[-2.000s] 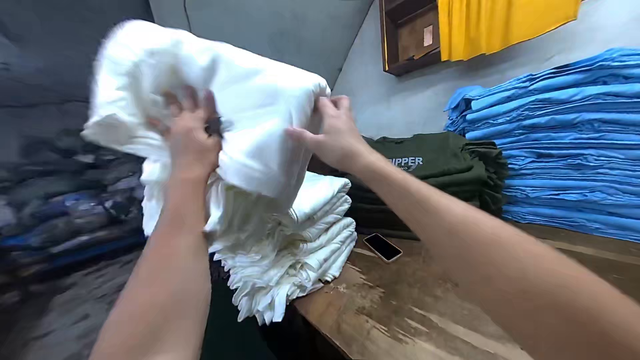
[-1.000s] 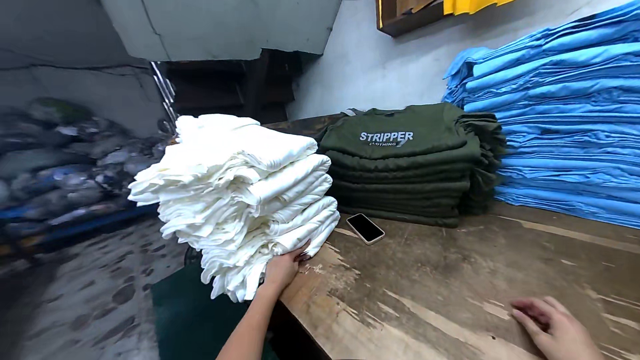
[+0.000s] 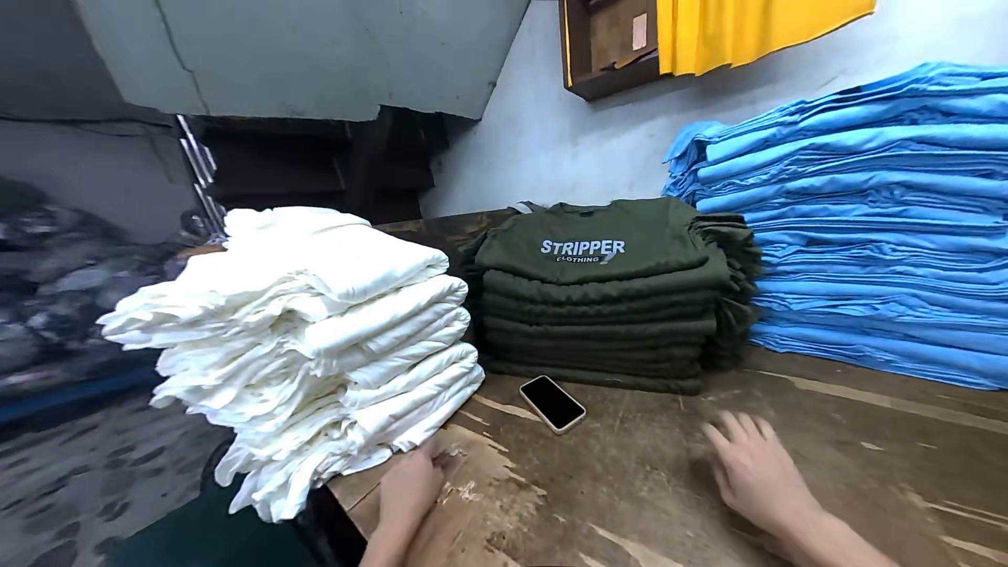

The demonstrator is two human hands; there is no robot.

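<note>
A tall, uneven stack of folded white garments (image 3: 339, 331) stands at the left corner of the wooden table (image 3: 630, 488), its loose ends hanging past the edge. My left hand (image 3: 411, 480) lies at the foot of this stack, fingertips against or just under its lowest fold; the fingers are partly hidden, so a grip cannot be made out. My right hand (image 3: 748, 465) rests on the tabletop with its fingers slightly apart, holding nothing. Between the hands and farther back lies a phone (image 3: 553, 404), dark screen up. Behind it is a stack of folded dark green printed T-shirts (image 3: 598, 307).
A high pile of folded light blue cloth (image 3: 874, 228) stands at the right against the wall. Above hang a wooden shelf box (image 3: 610, 47) and yellow fabric (image 3: 756, 31). Bagged items (image 3: 63, 291) are heaped at the far left beyond the table.
Two seconds ago both hands held a white folded bundle above the stack; now it is let go. My left hand is at the stack's foot, and my right hand is down on the table.
</note>
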